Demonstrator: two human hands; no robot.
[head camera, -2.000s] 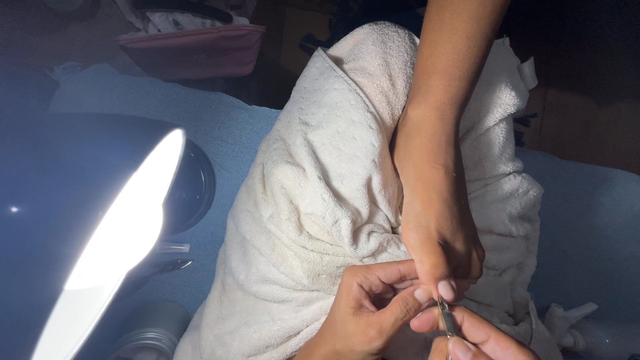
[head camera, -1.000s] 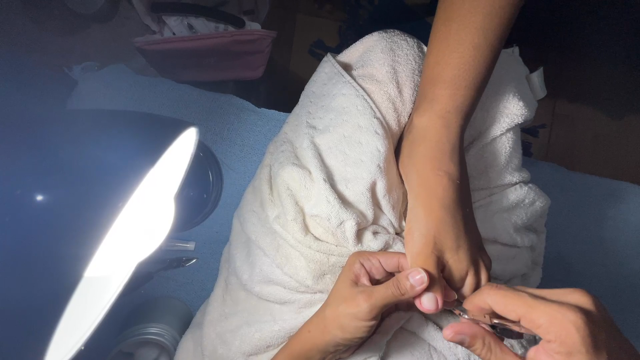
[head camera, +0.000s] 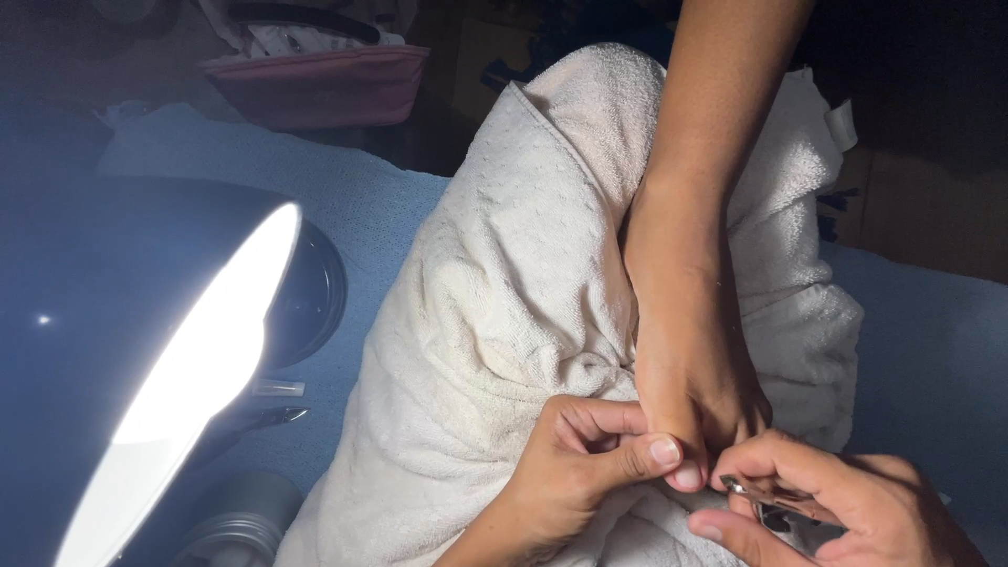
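Observation:
Another person's bare foot (head camera: 685, 315) rests on a white terry towel (head camera: 504, 260), toes toward me. My left hand (head camera: 575, 465) holds the big toe (head camera: 681, 445), with its thumb beside the toenail. Just right of that toe, my right hand (head camera: 850, 496) grips metal cuticle nippers (head camera: 776, 500), whose jaws point left toward the toes. The jaws do not touch the big toenail. My right thumb lies below the tool, and its handles are partly hidden by my fingers.
A bright lamp (head camera: 213, 339) stands at left, in front of a dark rounded object (head camera: 311, 291). Near it on a blue cloth (head camera: 378, 197) lie a pointed metal tool (head camera: 276, 416) and a clear-capped item (head camera: 279, 387). A jar (head camera: 236, 535) is below; a pink bag (head camera: 323, 87) sits behind.
Two seconds ago the nippers were at the big toe's tip; my right hand has since shifted right and the jaws are apart from that toe. My left hand still holds it.

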